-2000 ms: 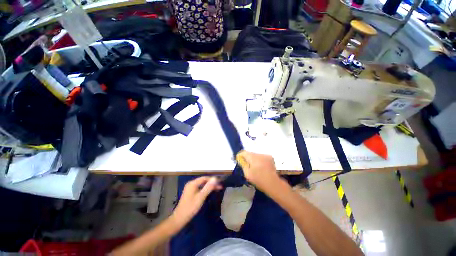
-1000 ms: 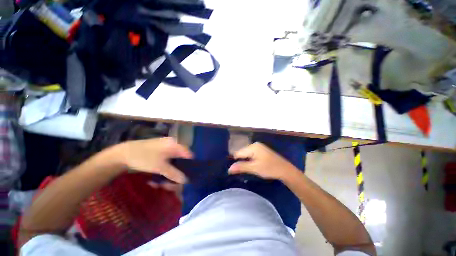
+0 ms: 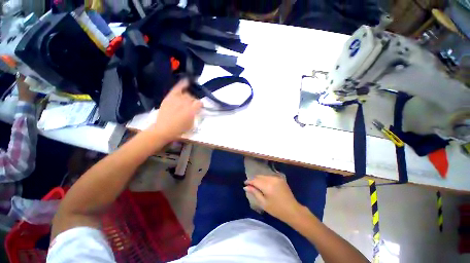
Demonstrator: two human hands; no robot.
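My left hand [image 3: 179, 110] is at the front of the table, at the right side of the workpiece pile [image 3: 149, 56]. Its fingers are closed on the end of a looped black strap [image 3: 245, 86] that lies on the white top. My right hand [image 3: 273, 194] is over my lap with its fingers curled; whether it holds dark fabric against the dark trousers cannot be told. The pile is black and grey strips with small orange-red pieces [image 3: 174, 63].
The sewing machine [image 3: 355, 59] stands at the right. Dark bands [image 3: 359, 144] hang over the table edge [image 3: 268, 159]. Yellow-handled snips [image 3: 390, 136] and an orange-red piece [image 3: 439, 162] lie beside them. A red crate [image 3: 149, 221] is at lower left. Another person's sleeve [image 3: 19, 136] shows at far left.
My left hand has moved from over my lap up to the pile and taken hold of the looped strap. The dark piece between my hands is no longer seen there. My right hand stays over my lap.
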